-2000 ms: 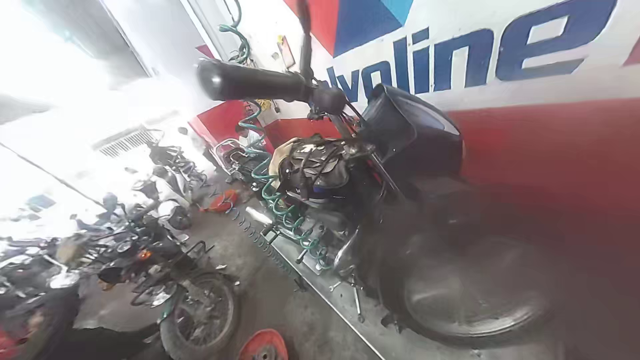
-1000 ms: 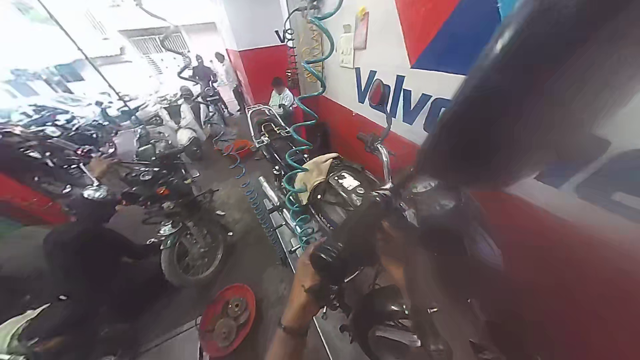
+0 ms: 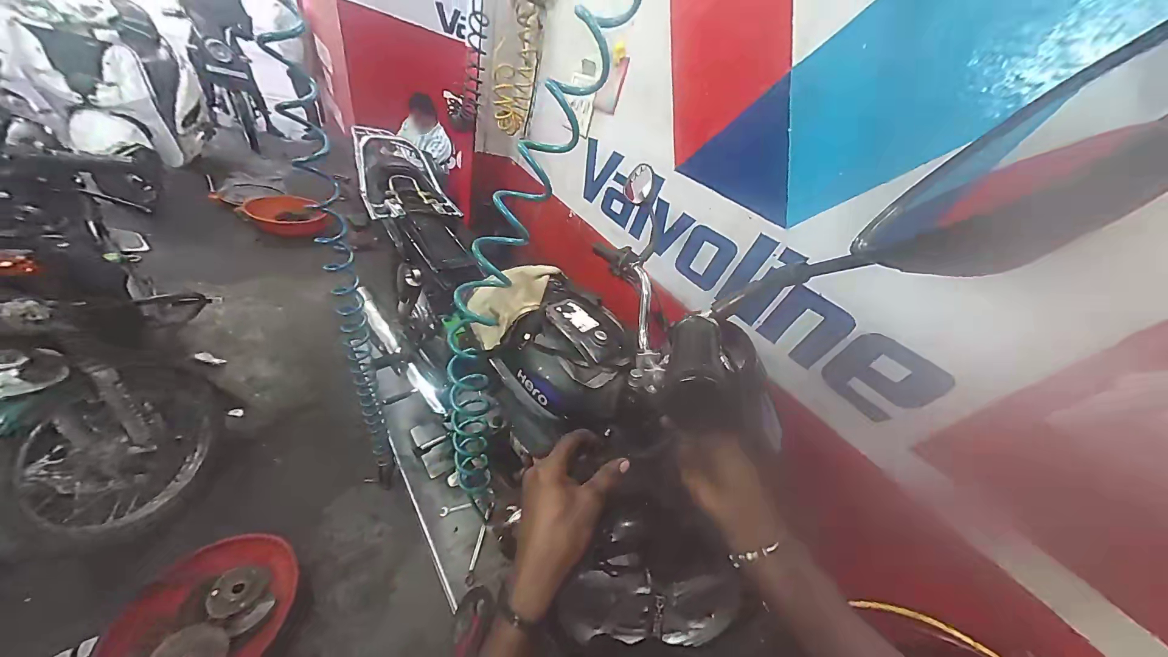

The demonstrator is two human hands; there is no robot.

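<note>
A motorcycle with a dark fuel tank (image 3: 547, 388) stands in front of me, close to the painted wall. My left hand (image 3: 566, 502) is at the front of the tank, thumb and fingers apart; whether they hold something small cannot be told. My right hand (image 3: 721, 465) reaches in beneath the dark handlebar grip (image 3: 695, 351), and its fingers are blurred and hidden. A black bag (image 3: 589, 333) and a beige cloth (image 3: 511, 301) lie on the tank. The chrome handlebar (image 3: 645, 315) rises beyond my hands.
Teal coiled hoses (image 3: 470, 411) hang left of the tank. A red tray (image 3: 274, 566) with round metal parts sits on the floor, lower left. An orange basin (image 3: 283, 216) lies farther back. A mirror (image 3: 1013, 201) juts out right. A person (image 3: 427, 132) is in the background.
The view has swung and come nearer the tank. Both hands, out of sight two seconds ago, are now at the front of the motorcycle; the left one has its fingers more spread.
</note>
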